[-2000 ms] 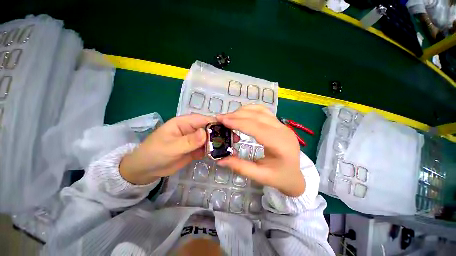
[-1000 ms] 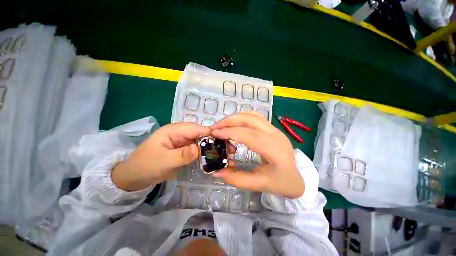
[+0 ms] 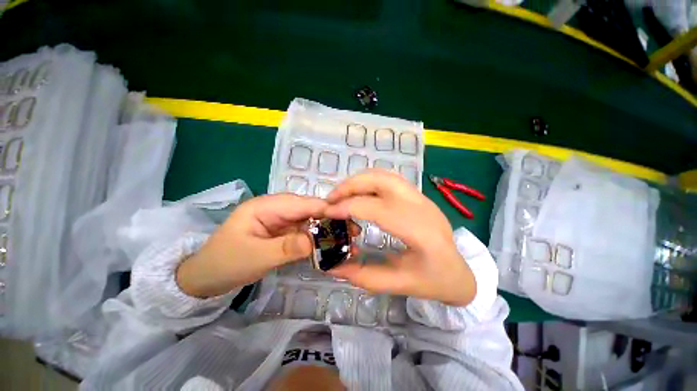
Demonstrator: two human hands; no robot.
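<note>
A black, glossy, rounded-square watch body (image 3: pixel 332 244) with a thin light rim is held between both hands above the central tray. My left hand (image 3: pixel 248 240) holds its left side with thumb and fingers. My right hand (image 3: pixel 405 237) holds its right side, fingers at the top edge and thumb at the lower edge. The inner side of the body faces me, slightly blurred. The clear blister tray (image 3: pixel 351 114) lies below, with thin metal frames (image 3: pixel 356 136) in its pockets. My hands hide the tray's middle.
Red-handled cutters (image 3: pixel 457 195) lie right of the tray. A second tray (image 3: pixel 529 187) is partly under a white sheet (image 3: pixel 596 237). Stacked trays (image 3: pixel 69 183) stand at left. Beyond the yellow tape (image 3: pixel 222 112), black units (image 3: pixel 367 97) sit on the dark green belt (image 3: pixel 290 53).
The watch body has come lower and tilted slightly between my fingers. Both hands stay on it. The units on the belt appear slightly further right, as the view has also shifted.
</note>
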